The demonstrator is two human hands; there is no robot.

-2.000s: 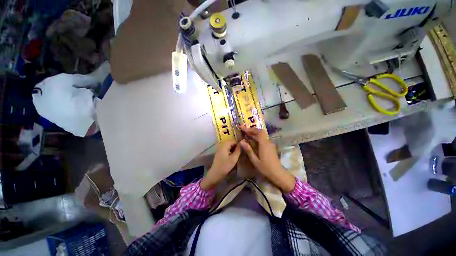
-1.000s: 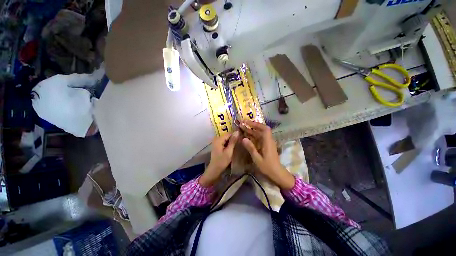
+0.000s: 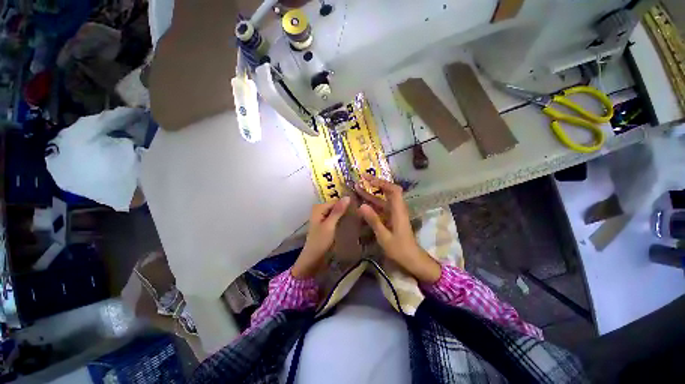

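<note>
My left hand [image 3: 321, 232] and my right hand [image 3: 392, 225] are at the front edge of the machine bed, close together. A brown cloth piece [image 3: 347, 232] hangs down between them, and both hands hold its upper part with fingers and thumbs. Its exact grip is partly hidden by the fingers. Just beyond the fingertips is the shiny plate between two yellow tape bands [image 3: 327, 178] with black lettering. The presser foot area [image 3: 336, 116] is farther back, and the cloth does not visibly reach it.
Two brown strips [image 3: 481, 109] lie right of the needle, with a dark-handled tool [image 3: 420, 156] and yellow-handled scissors [image 3: 577, 116]. A bright lamp [image 3: 245, 107] stands left of the needle. A large brown panel [image 3: 197, 64] lies at the back left.
My left hand has moved slightly left, widening the gap between my hands. My right hand stays near the yellow tape. The camera view has shifted slightly.
</note>
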